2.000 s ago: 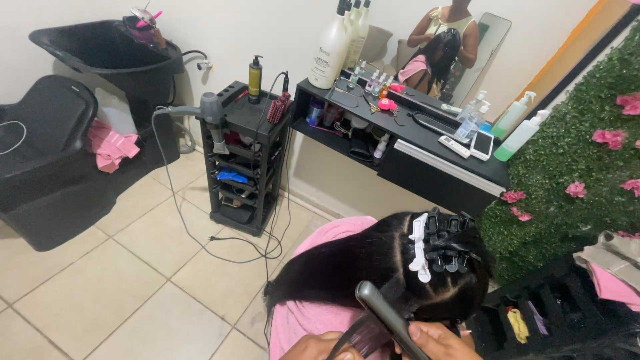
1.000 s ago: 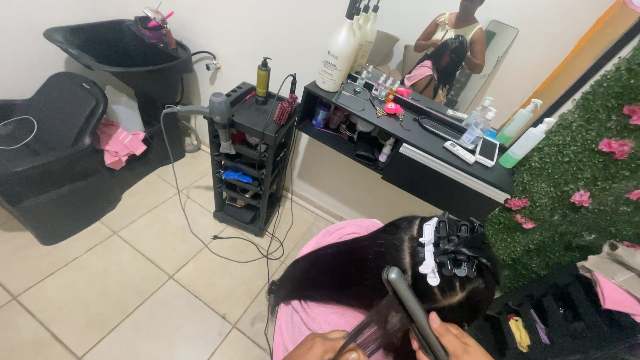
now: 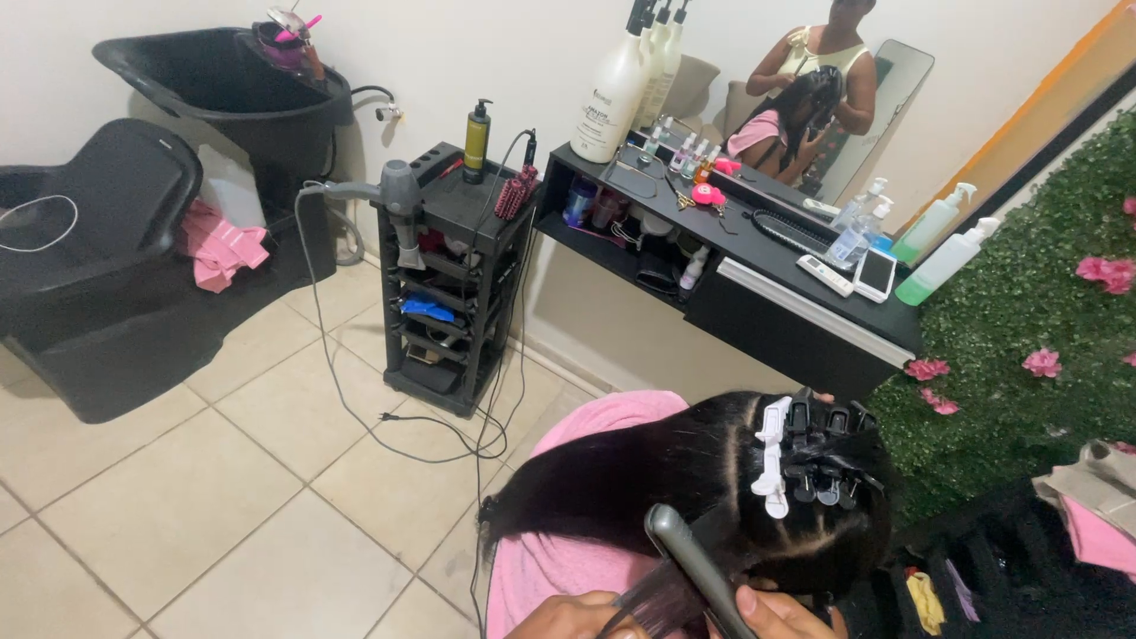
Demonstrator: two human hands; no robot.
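My right hand (image 3: 785, 614) grips a grey hair straightener (image 3: 697, 564) at the bottom of the view, its plates around a thin section of dark hair (image 3: 661, 599). Just left of it, my left hand (image 3: 577, 616) holds that same section between its fingers. The hair belongs to a seated person whose long dark hair (image 3: 621, 470) lies over a pink towel (image 3: 568, 568). White hair clips (image 3: 772, 457) and several black hair clips (image 3: 830, 444) pin up the hair on top of the head.
A black trolley (image 3: 453, 209) bears a hair dryer (image 3: 402, 209), a pump bottle and a round brush. Cords trail over the tiled floor. A wall shelf (image 3: 754, 240) with bottles and a phone stands ahead, below a mirror (image 3: 834, 106). A black wash basin (image 3: 213, 80) is at left.
Between two seconds and one second ago, the straightener moved right and became more upright. It now tilts further left again, lower beside the head, with both hands lower in view.
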